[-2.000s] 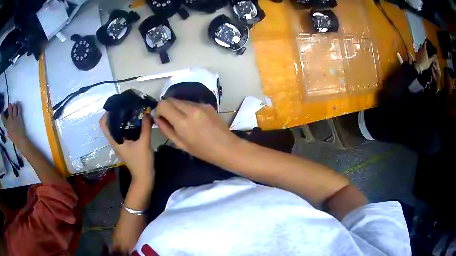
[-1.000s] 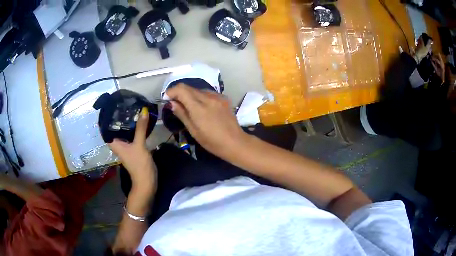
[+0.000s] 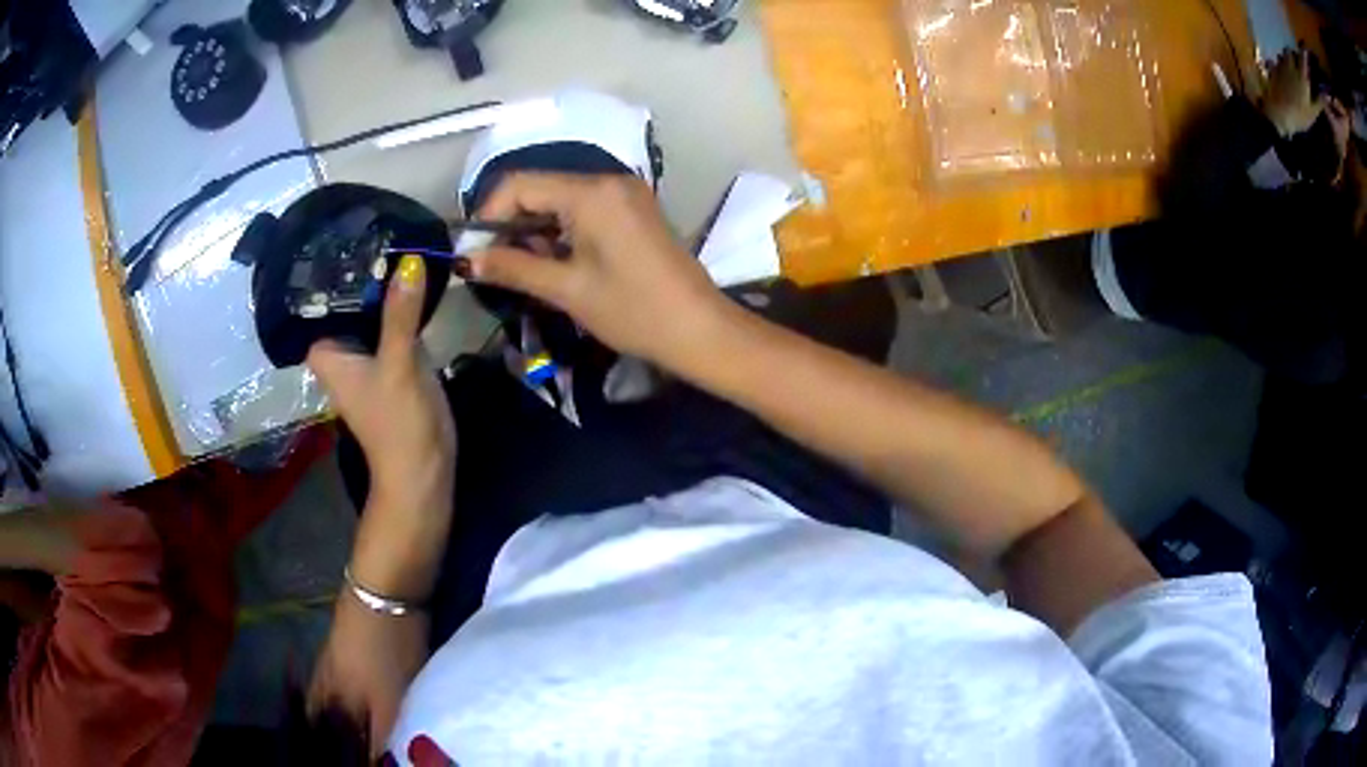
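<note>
My left hand (image 3: pixel 393 367) holds a round black camera module (image 3: pixel 278 322), its circuit-board side facing up, with the thumb on the board's right edge. My right hand (image 3: pixel 517 247) pinches a small white plug connector (image 3: pixel 474 240) and a thin dark stick at the module's right side. A thin blue wire runs between the board and my right fingertips. A white casing (image 3: pixel 600 120) with a black body lies behind my right hand and is partly hidden by it. A wire bundle with blue and yellow (image 3: pixel 538 364) hangs below my right hand.
A black cable (image 3: pixel 225 186) runs along the plastic-covered left bench. Several black modules, one with a ring of dots (image 3: pixel 218 78), lie at the back. White paper (image 3: pixel 747 225) lies near the front edge, a clear tray (image 3: pixel 1034 90) on the orange area. Neighbouring workers are at both sides.
The module has turned from tilted to board side up in my left hand. My right hand has moved off it, then back to its right edge with the blue wire. The view has shifted downward.
</note>
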